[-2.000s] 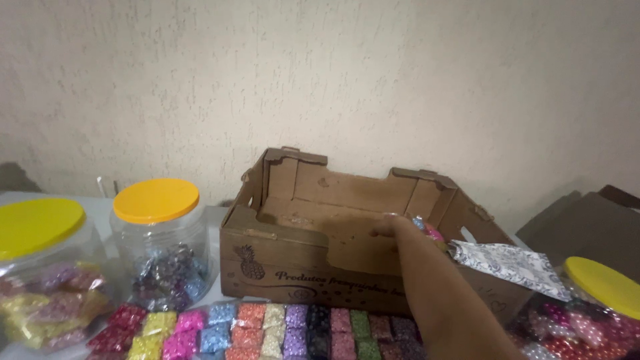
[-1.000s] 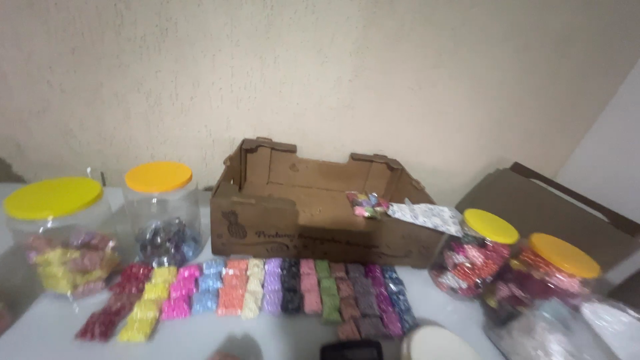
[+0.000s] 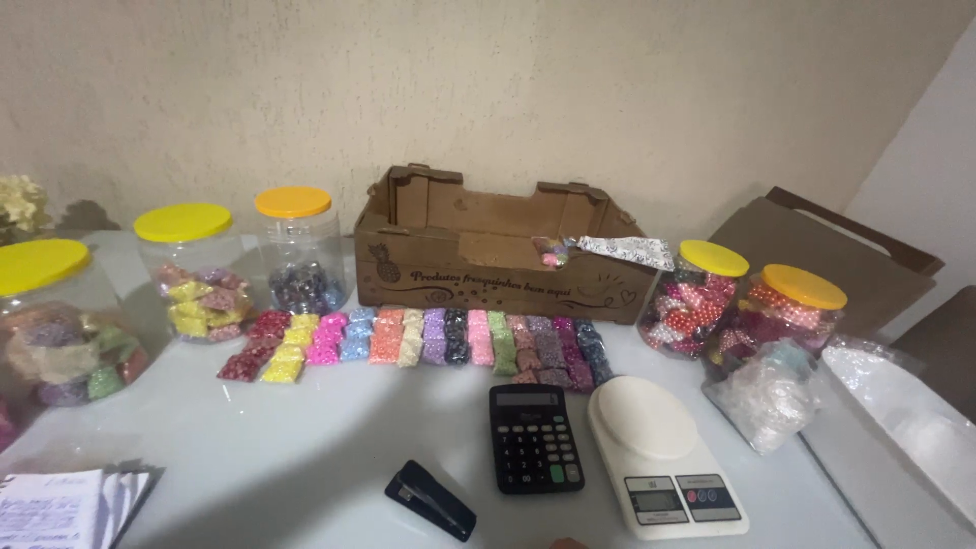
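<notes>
At the bottom edge only a fingertip-sized sliver of a hand shows, seemingly my right hand; whether it holds anything is hidden. My left hand is out of view. Nearest to that sliver are a black calculator, a white digital kitchen scale with its platform bare, and a black stapler. Behind them, small clear bags of colored beads lie in columns sorted by color. An open cardboard box stands behind the bags, with a small multicolored packet and a patterned strip at its front right.
Lidded plastic jars with bagged beads stand at left and right. Clear plastic bags lie at the right, before a leaning brown cardboard piece. A notebook with handwriting lies at front left. A textured wall rises behind.
My right arm, which reached over the cardboard box two seconds ago, has drawn back. The view has shifted widely and now takes in the calculator, scale, stapler and notebook.
</notes>
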